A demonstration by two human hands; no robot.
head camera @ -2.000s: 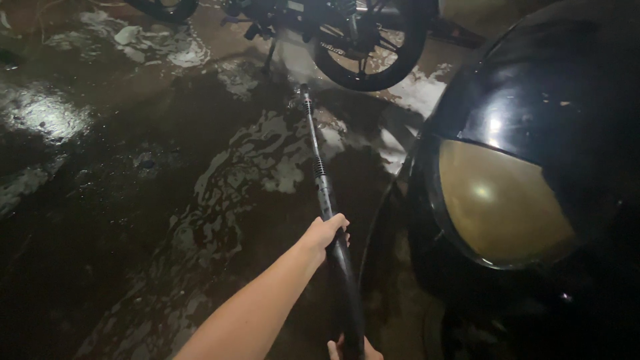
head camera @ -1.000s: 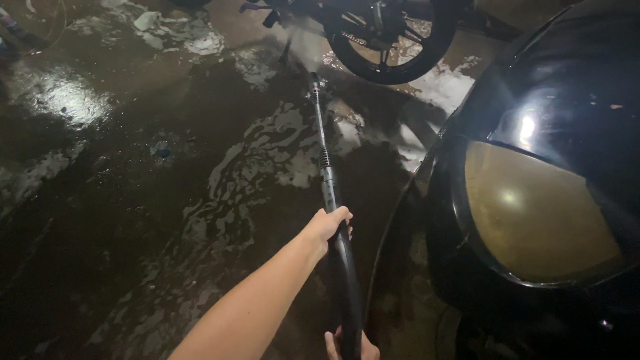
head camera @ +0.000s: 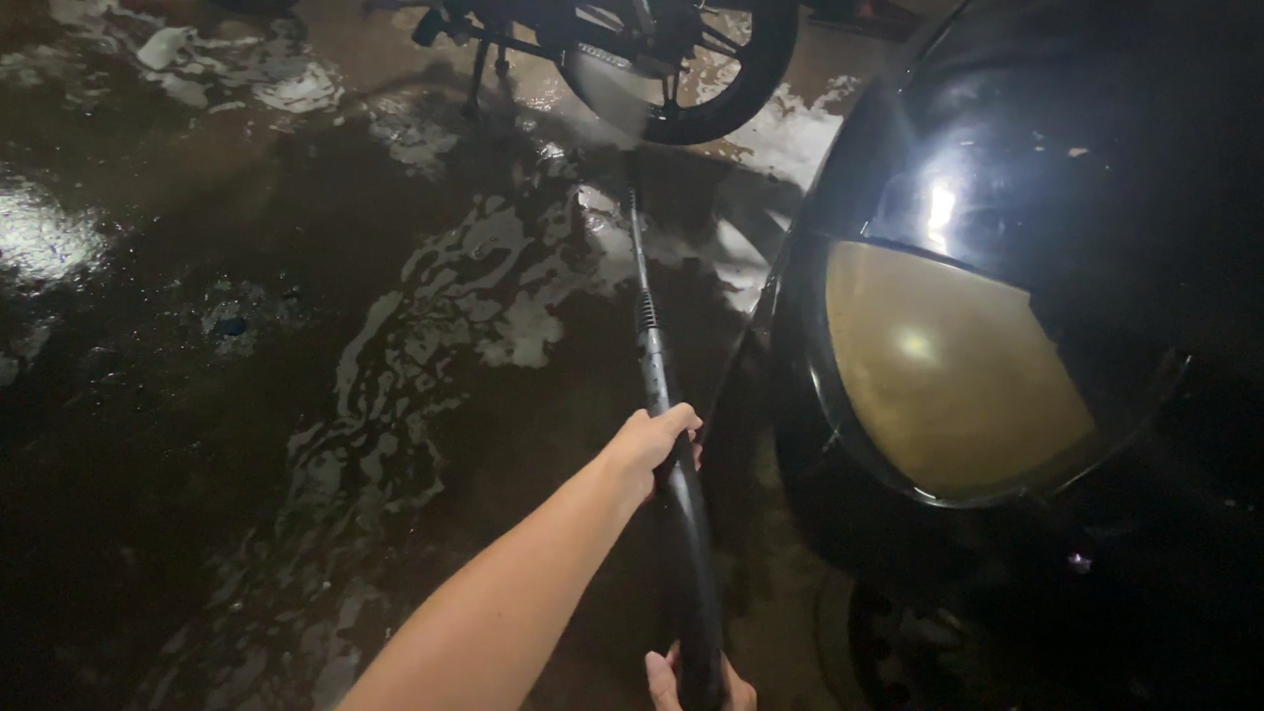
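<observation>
My left hand (head camera: 660, 442) is wrapped round the black barrel of a pressure washer lance (head camera: 687, 533). Lower down, at the bottom edge of the view, my right hand (head camera: 736, 686) holds the rear part of the same lance, mostly hidden behind it. The thin metal tube points up and away, and a spray mist spreads from its tip toward the wheel (head camera: 691, 123) of a motorcycle (head camera: 592, 39). Foam and water lie on the dark wet floor (head camera: 425, 276) below.
On the right, close to the lance, stands a glossy black vehicle body (head camera: 987, 148) with a yellowish headlight (head camera: 948, 375). Part of its dark wheel (head camera: 889, 632) shows beneath. The motorcycle's stand (head camera: 479, 79) rests on the wet floor.
The spray mist now lies across the lower part of the motorcycle's wheel, whereas earlier it was left of the wheel. Both hands have kept their hold on the lance.
</observation>
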